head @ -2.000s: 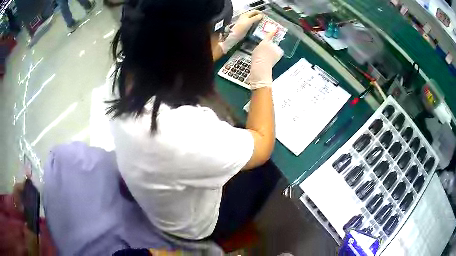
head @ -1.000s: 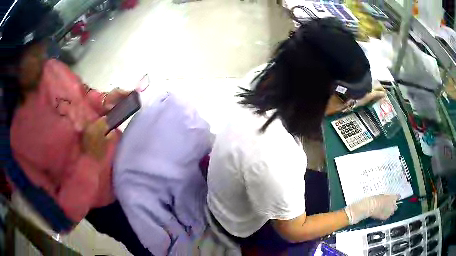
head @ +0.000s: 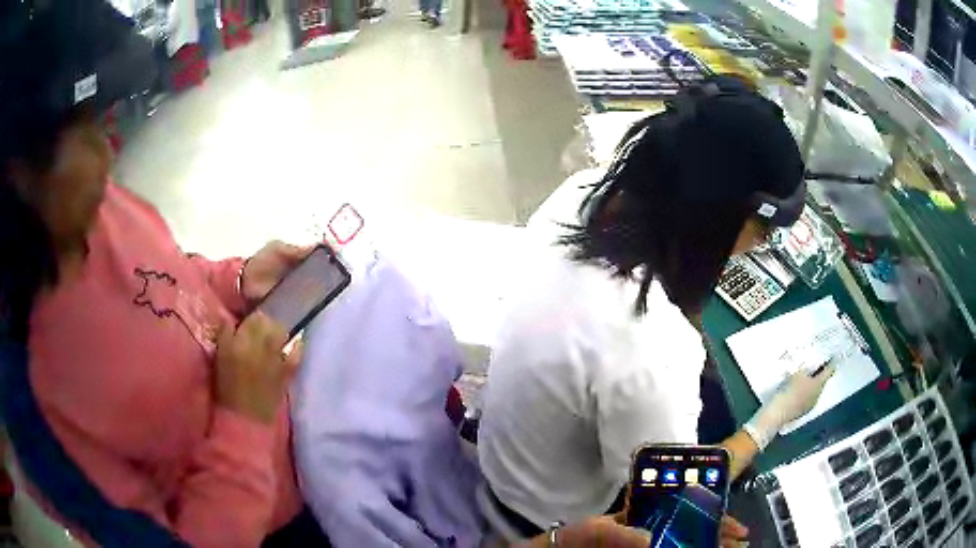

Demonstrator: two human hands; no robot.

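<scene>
A smartphone (head: 680, 498) with a lit blue screen and a row of icons stands upright at the bottom edge. My left hand (head: 610, 530) is cut off by the bottom edge and holds it from the left side. A band shows at the wrist. Fingertips show at the phone's right edge and look like the same hand's. My right hand is not in view. Beyond the phone, a seated person's gloved hand (head: 790, 401) holds a pen (head: 822, 367) on the white record sheet (head: 797, 348).
A calculator (head: 752, 284) lies on the green bench (head: 738, 401) behind the sheet. A tray of black parts (head: 894, 482) is at the lower right. A person in pink (head: 139, 353) holds another phone (head: 305, 289) at left. A lilac garment (head: 375, 396) is between the people.
The view has turned left from the bench. The smartphone and my left hand have come into view at the bottom. The seated person's gloved hand has moved onto the sheet.
</scene>
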